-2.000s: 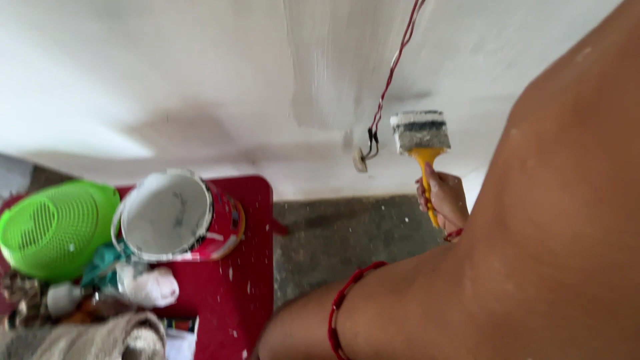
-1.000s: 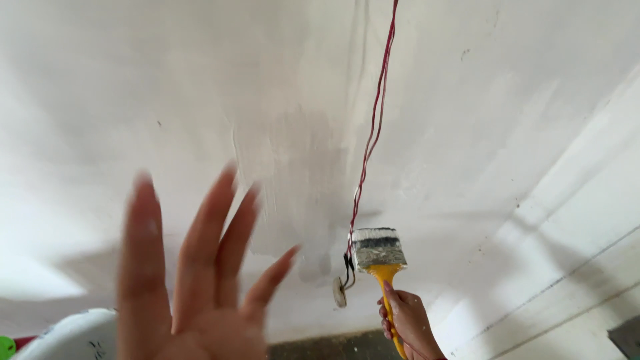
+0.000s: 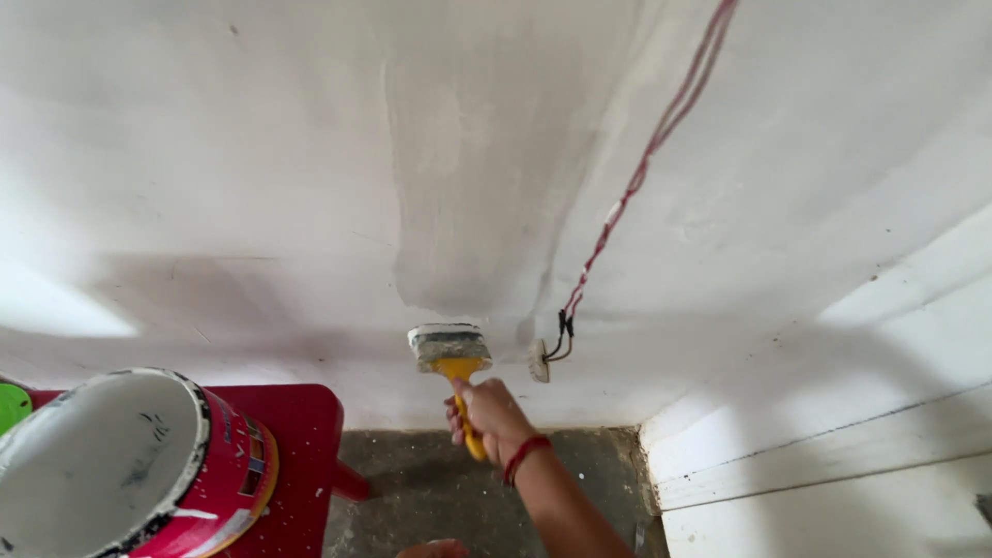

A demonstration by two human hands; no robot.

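My right hand (image 3: 492, 418) grips the yellow handle of a wide paintbrush (image 3: 451, 349), whose white-coated bristles point up at the wall. Just above the bristles ends a damp-looking, darker patch on the white wall (image 3: 480, 186). Only a small part of my left hand (image 3: 435, 549) shows at the bottom edge; what its fingers do is hidden. Right of the brush, a small round white fitting (image 3: 539, 360) hangs on twisted red wires (image 3: 637, 174) with black-taped ends.
A red paint bucket (image 3: 225, 465) with a white inside stands on a red plastic table (image 3: 306, 457) at lower left, beside a green plastic item (image 3: 14, 407). The dark floor (image 3: 465, 496) meets a wall corner at right.
The brush in my right hand has moved from beside the hanging fitting to its left. My left hand, raised with fingers spread one second ago, has dropped to the bottom edge.
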